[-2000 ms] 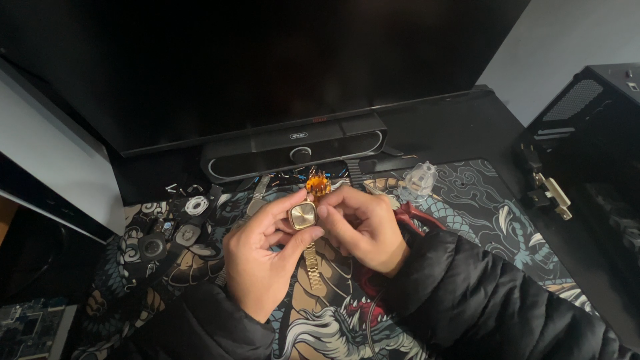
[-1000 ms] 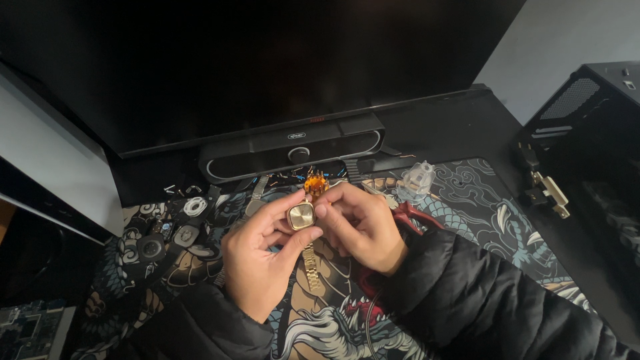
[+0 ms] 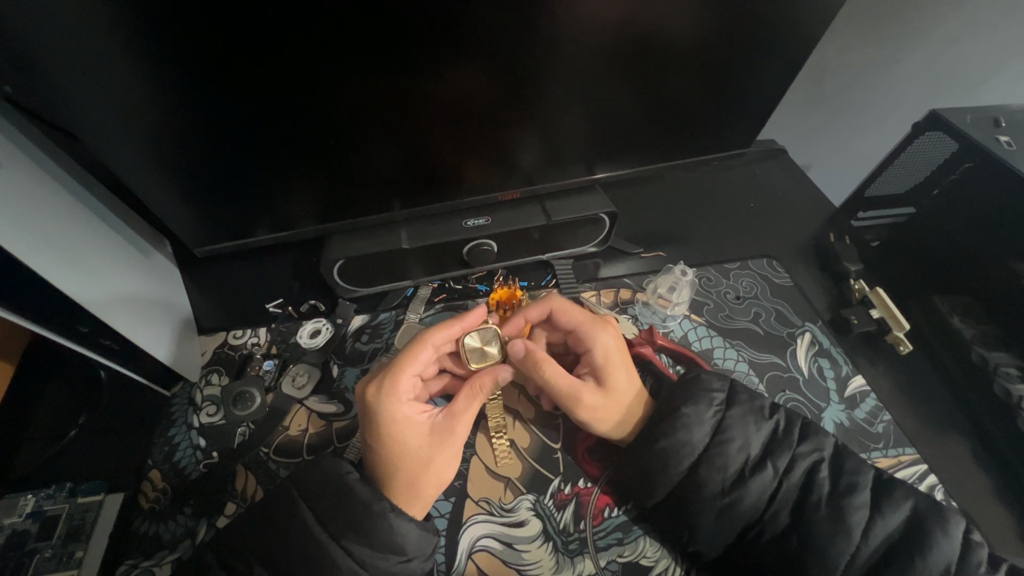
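Observation:
A gold-toned wristwatch [image 3: 483,347] with a rounded square face is held upright between the thumb and fingers of my left hand [image 3: 428,408]. Its metal link bracelet [image 3: 498,428] hangs down below the case. My right hand [image 3: 588,364] pinches at the right edge of the case, by the crown side; whether a small part sits between its fingertips cannot be told. Just behind the fingers stands an orange translucent holder [image 3: 508,296] with upright prongs. Red-handled pliers [image 3: 660,348] lie beside my right wrist, partly behind the sleeve.
A black soundbar [image 3: 480,252] stands under a large monitor [image 3: 448,104]. Watch parts [image 3: 244,398] and a white coil [image 3: 314,334] lie at left on the dragon-patterned mat [image 3: 752,320]. A clear plastic piece [image 3: 672,292] is at back right, a computer case [image 3: 944,240] at far right.

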